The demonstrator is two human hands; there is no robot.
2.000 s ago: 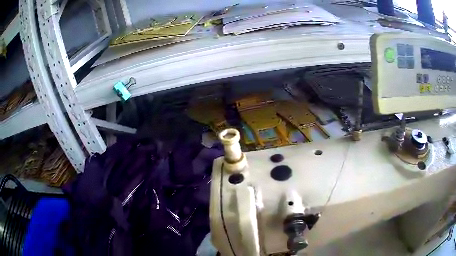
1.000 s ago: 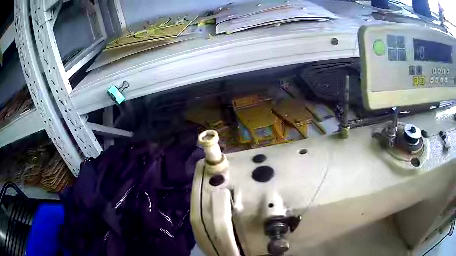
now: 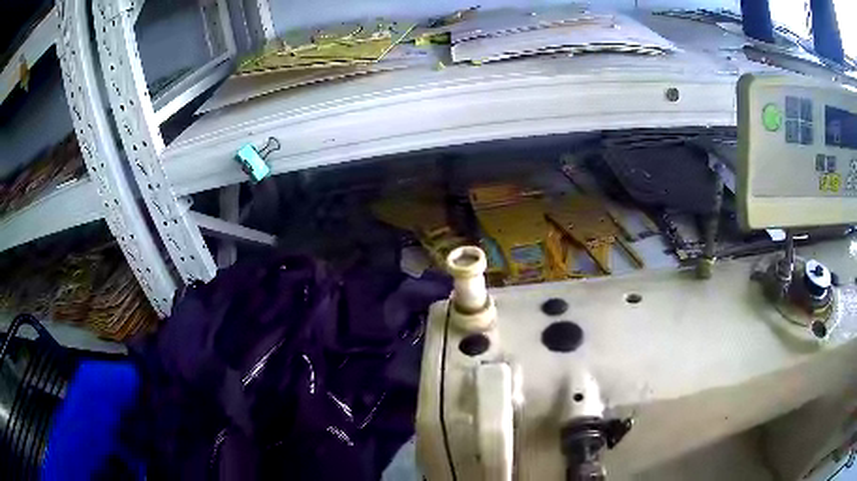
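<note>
The cream sewing machine (image 3: pixel 677 329) fills the lower right, its head end cut off by the bottom edge. A cream knob (image 3: pixel 468 277) stands on top of the head. The dark tension assembly (image 3: pixel 590 438) sits on its face. Dark purple to black garment pieces (image 3: pixel 282 376) lie heaped left of the head, with pale glints on them. The needle area is out of the picture. Neither my left hand nor my right hand is in view.
A blue bin (image 3: pixel 94 418) and black curved tube and slats are at lower left. A shelf (image 3: pixel 376 117) with a teal clip (image 3: pixel 254 162) crosses behind. Yellow-brown templates (image 3: pixel 512 225) lie beneath it. The control panel (image 3: pixel 794 193) is at right.
The view has shifted, so the machine, panel and shelf sit further right and slightly lower than a second ago. The heap looks the same.
</note>
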